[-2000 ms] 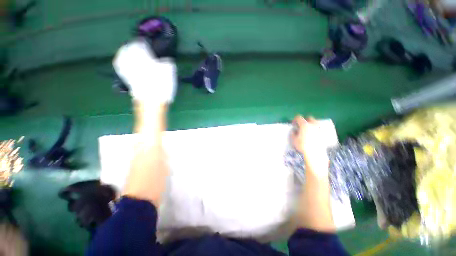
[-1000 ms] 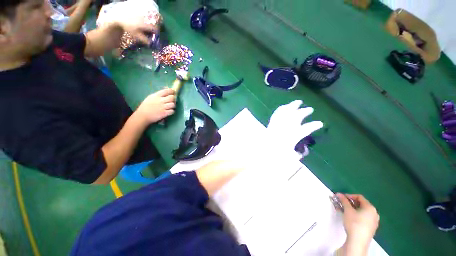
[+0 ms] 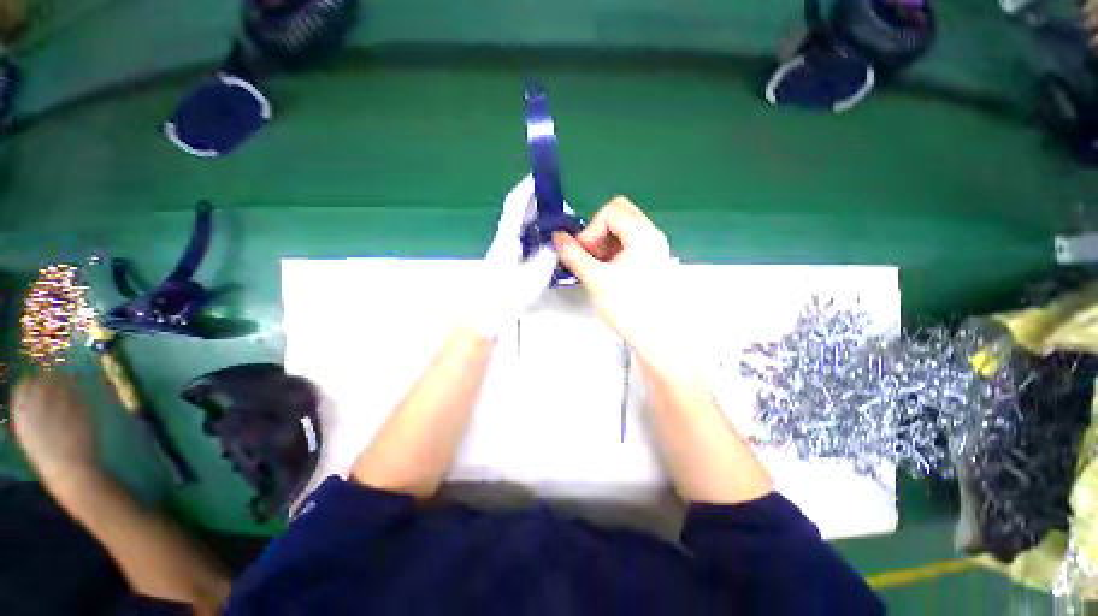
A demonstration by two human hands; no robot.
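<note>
My left hand (image 3: 515,267), in a white glove, holds a dark navy housing (image 3: 552,229) above the far edge of the white sheet (image 3: 542,421). Its long glossy arm (image 3: 542,144) sticks up, away from me. My bare right hand (image 3: 618,259) has its thumb and index finger pressed together at the housing's middle. Whether a wire part is between these fingers is hidden. A tangled heap of silvery springs (image 3: 831,385) lies on the right end of the sheet.
Left of the sheet are a black moulded part (image 3: 259,433), another long-armed housing (image 3: 175,301), a hammer-like tool (image 3: 139,403), a copper-coloured heap (image 3: 54,315) and another person's arm (image 3: 90,493). Round black units (image 3: 885,30) are beyond. A yellow sack (image 3: 1054,331) is right.
The view has swung back toward the sheet and spring heap. My gloved hand, previously open-fingered over a dark part, now holds the housing. My right hand has come in from the right to meet it.
</note>
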